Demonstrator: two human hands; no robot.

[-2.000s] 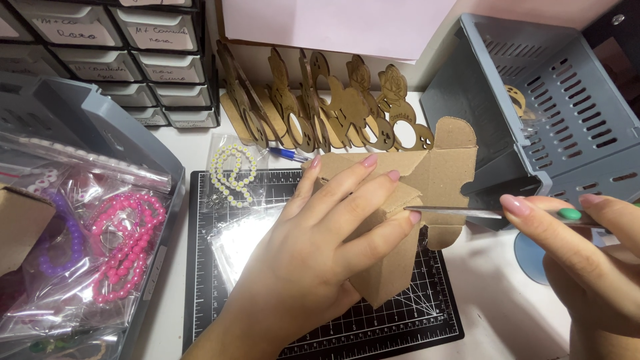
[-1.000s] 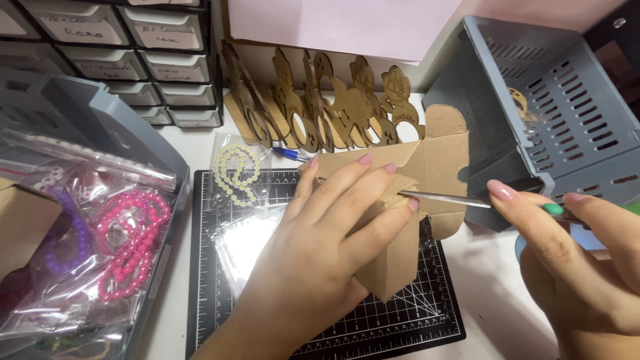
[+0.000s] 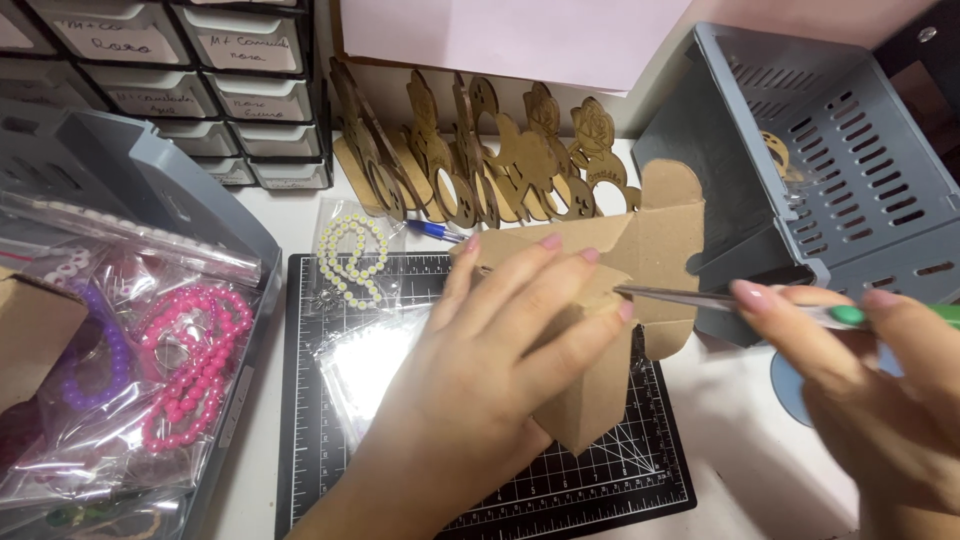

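Observation:
A small brown cardboard box (image 3: 671, 247) with its flaps spread is above a black cutting mat (image 3: 675, 480). My left hand (image 3: 487, 352) lies across the box and grips it, fingers over the top. My right hand (image 3: 855, 360) holds a slim metal tool with a green and white handle (image 3: 847, 315), perhaps scissors; its tip touches the box beside my left fingertips. Clear plastic packaging (image 3: 367, 360) lies on the mat left of my left hand. A bagged yellow-and-white bead strand (image 3: 352, 259) rests over the mat's upper left corner, near a blue pen (image 3: 435, 230).
At left, a grey bin (image 3: 262, 247) holds bagged pink beads (image 3: 199, 360) and purple beads (image 3: 94, 367). Small labelled drawers (image 3: 259, 97) stand behind it. Cut-out wooden figures (image 3: 525, 161) line the back. A slotted grey basket (image 3: 840, 142) is at right.
The tool's tip stays at the box while its angle shifts slightly. My left hand keeps its hold on the box.

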